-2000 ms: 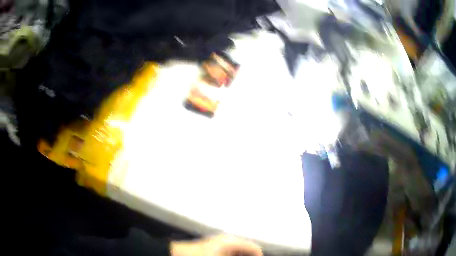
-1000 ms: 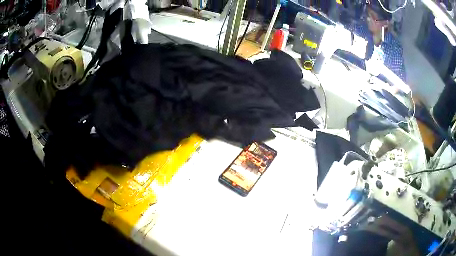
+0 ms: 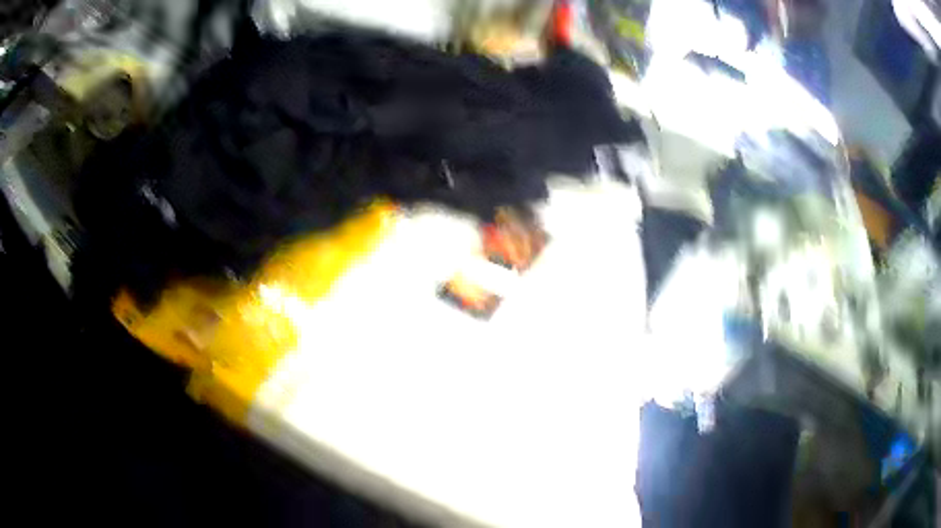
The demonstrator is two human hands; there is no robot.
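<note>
The picture is blurred and overexposed. A dark cloth panel point(image 3: 717, 469) lies at the lower right, under the needle area of the white sewing machine point(image 3: 800, 278). A large black garment pile point(image 3: 361, 124) lies across the back of the white table point(image 3: 464, 413). A smartphone point(image 3: 512, 241) with a red-orange screen lies flat on the table in front of the pile, smeared by blur and glare. Neither my left hand nor my right hand is in view.
Shiny yellow wrap point(image 3: 248, 330) covers the left table edge. A beige machine part point(image 3: 103, 98) stands at the upper left. A red object point(image 3: 561, 23) is at the top. Another brightly lit white work surface is at the upper right.
Since one second ago the view has tilted down, so the pile, phone and wrap sit higher and more of the dark panel shows. The hand at the bottom edge two seconds ago is gone.
</note>
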